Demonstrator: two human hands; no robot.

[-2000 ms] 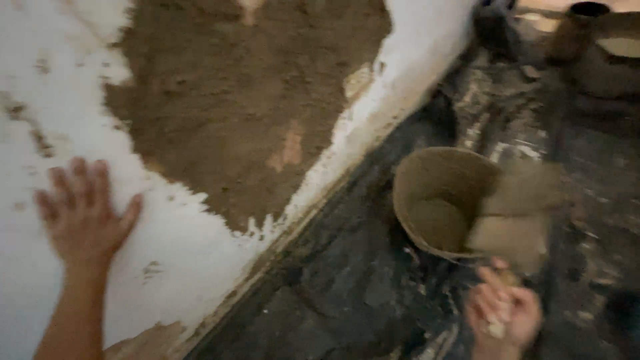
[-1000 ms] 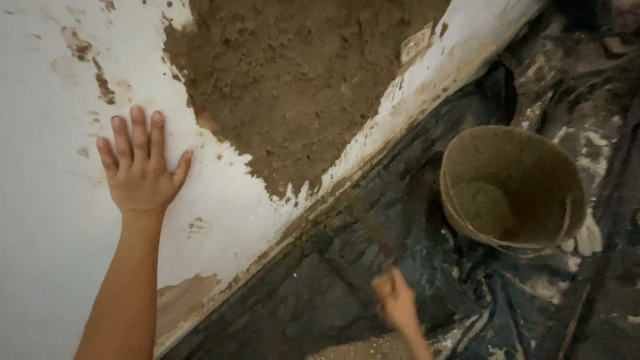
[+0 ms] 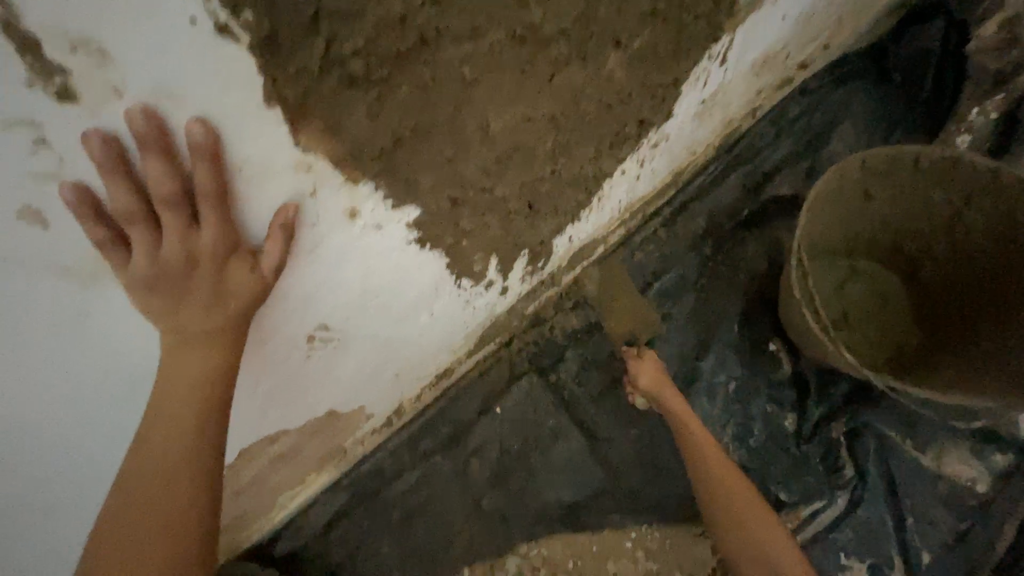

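My left hand (image 3: 188,232) lies flat on the white wall (image 3: 336,280), fingers spread, holding nothing. To its right, a large patch of rough brown plaster (image 3: 496,120) covers part of the wall and narrows to a jagged lower edge. My right hand (image 3: 646,376) grips the handle of a trowel (image 3: 622,302). The trowel's mortar-coloured blade points up and left, its tip near the foot of the wall, over the dark plastic sheet. Whether the tip touches anything cannot be told.
A mortar-stained bucket (image 3: 816,320) with a wire handle stands at the right, some material in its bottom. Creased black plastic sheeting (image 3: 512,448) covers the floor along the wall. A pale speckled surface (image 3: 608,552) shows at the bottom edge.
My right hand was at the bucket with the trowel two seconds ago and is now by the wall's foot. My left hand stays flat on the wall. The view has shifted.
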